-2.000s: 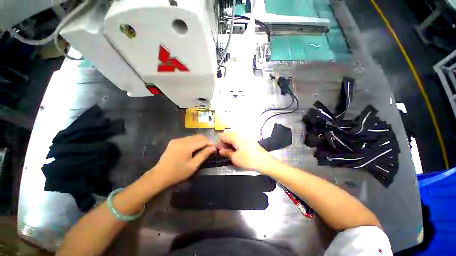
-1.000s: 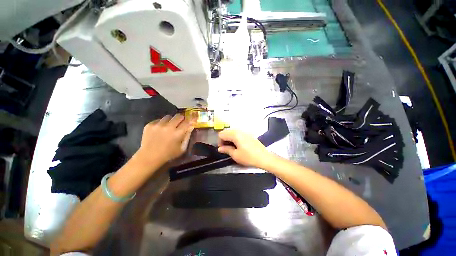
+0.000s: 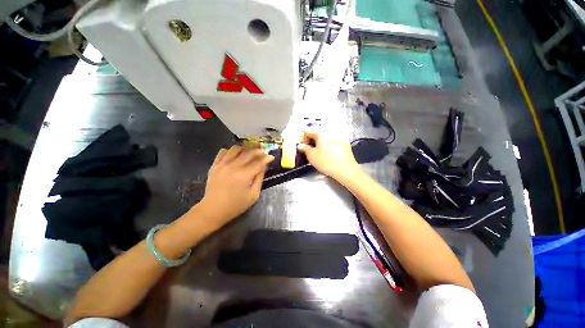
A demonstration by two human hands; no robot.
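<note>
A black strip with a light line point(image 3: 285, 175) lies under the yellow guide piece point(image 3: 288, 154) at the needle area of the white sewing machine head point(image 3: 218, 57). My left hand point(image 3: 237, 174) has its fingertips on the strip's left part at the yellow piece. My right hand point(image 3: 326, 154) pinches the strip's right part beside it. A rounded black end point(image 3: 372, 151) shows beyond my right hand. The needle and presser foot are hidden. A pair of plain black strips point(image 3: 288, 254) lies near the table's front edge.
A plain black pile point(image 3: 99, 189) lies at left, a pile of light-lined strips point(image 3: 458, 192) at right. A red-ended tool point(image 3: 385, 269) lies by my right forearm. A black lump with cord point(image 3: 378, 116) is behind my right hand. A blue bin point(image 3: 561, 275) stands at right.
The lined strip has moved from in front of the yellow piece up under it. Both hands have moved up to the needle area; my left hand has come back beside the strip.
</note>
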